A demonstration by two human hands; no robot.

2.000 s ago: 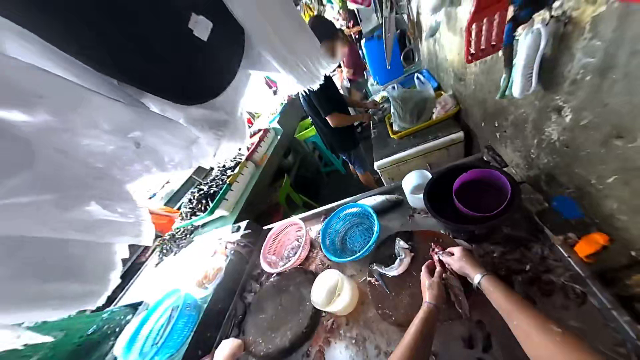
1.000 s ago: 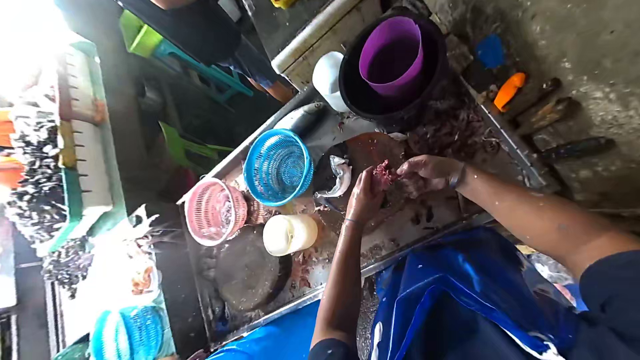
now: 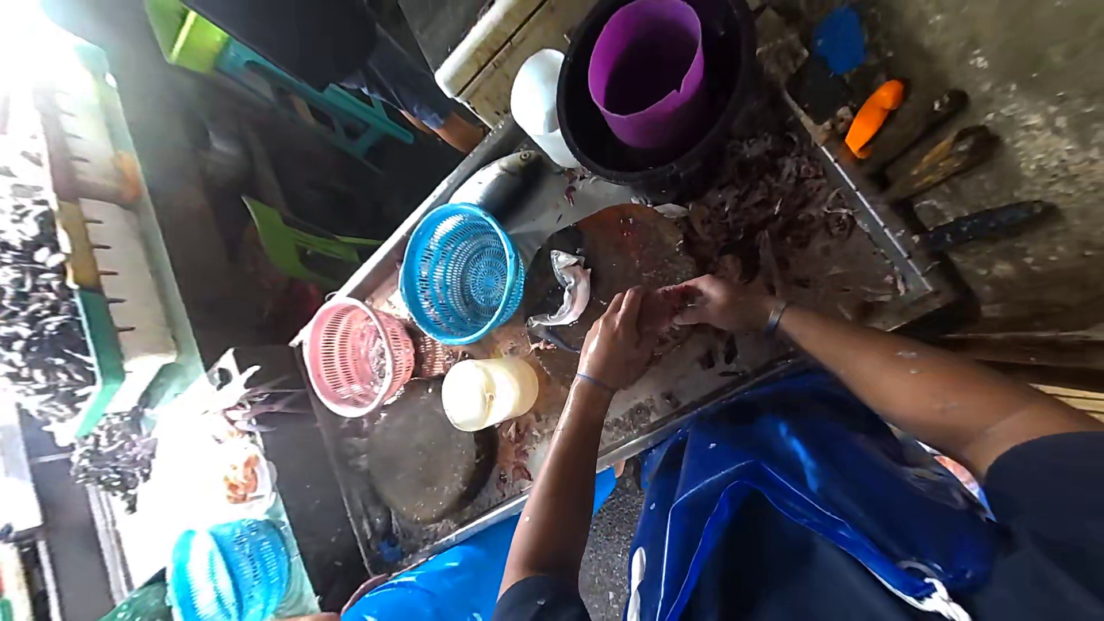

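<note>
My left hand [image 3: 617,341] and my right hand [image 3: 724,302] meet over the near part of a round chopping board [image 3: 630,237]. Between them is reddish, wet flesh [image 3: 681,297], mostly hidden by the fingers; it looks like fish innards or meat, I cannot tell which. Both hands are closed around it. Left of my hands, a silvery cut piece of fish [image 3: 571,289] lies curved at the board's left edge. A blue plastic basket [image 3: 461,274] stands beyond it, with a whole fish [image 3: 498,181] behind.
A black tub [image 3: 573,112] holds a purple container [image 3: 647,78], beside a white container [image 3: 542,103]. A pink basket [image 3: 358,358], a cream plastic jug [image 3: 490,392] and another round board [image 3: 423,453] sit left. Scraps litter the metal table. Knife-like handles [image 3: 987,224] stand at the right edge. A person [image 3: 405,78] is beyond.
The view has swung down and turned strongly. Both hands have stayed together over the board; the red flesh between them showed more plainly one second ago.
</note>
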